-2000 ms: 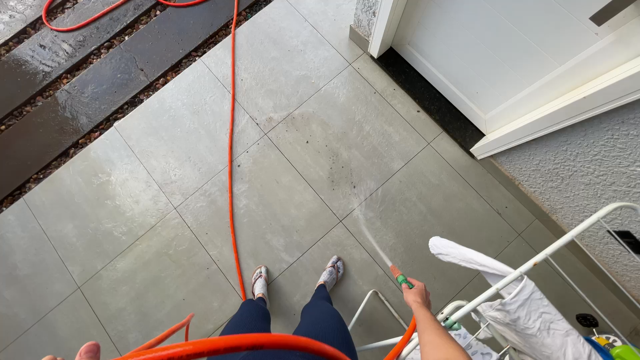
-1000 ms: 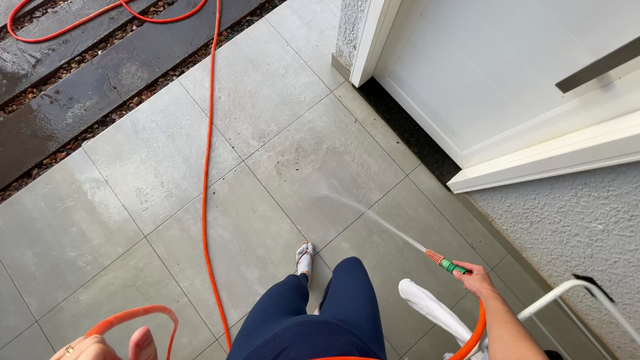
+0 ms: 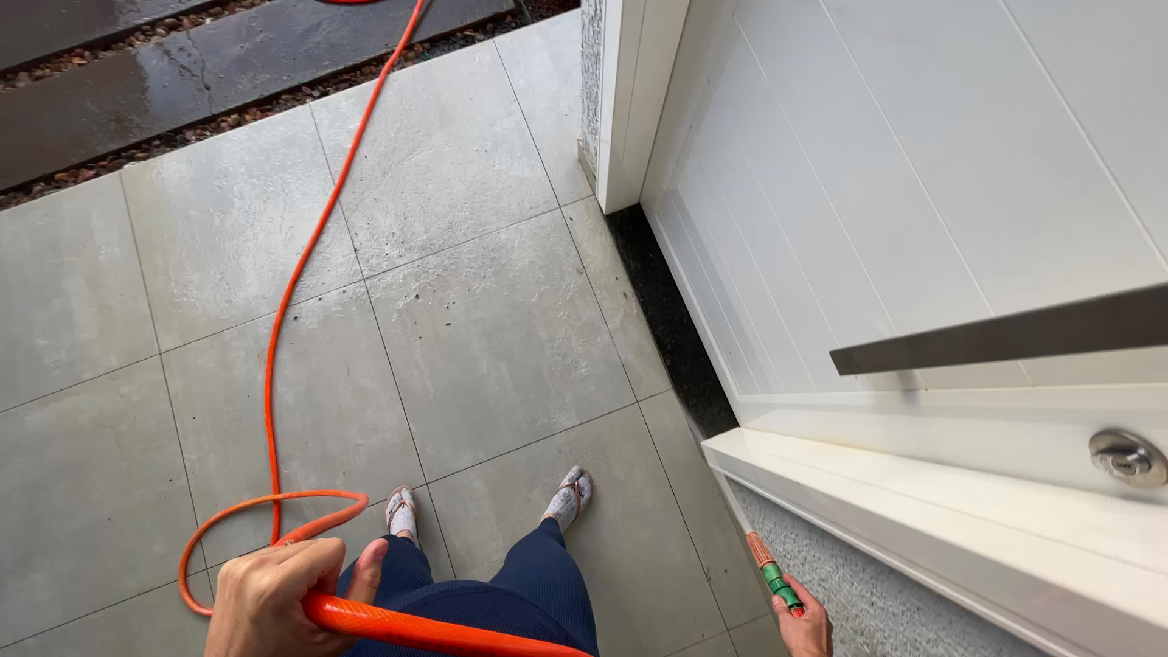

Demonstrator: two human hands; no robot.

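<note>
At the lower left, my left hand [image 3: 274, 593] grips an orange garden hose [image 3: 438, 630], which crosses in front of my waist and loops on the left. The same orange hose runs up over the grey floor tiles [image 3: 511, 338] to the top. Low on the right, my right hand [image 3: 803, 620] holds a green and orange hose nozzle [image 3: 774, 573] that points up and left, beside the textured wall. A faint, thin stream shows near its tip. The tiles look wet, with small dark specks of dirt.
A white door [image 3: 876, 219] with a long metal handle [image 3: 995, 338] and a round lock [image 3: 1128, 458] stands at the right, above a black stone threshold [image 3: 671, 319]. Dark wet slabs [image 3: 164, 82] with pebbles between them lie at the upper left. My feet in flip-flops are on the tiles.
The view has shifted toward the door. The nozzle has moved toward the wall, and the spray no longer crosses the tiles. The white rack and cloth seen earlier are out of view.
</note>
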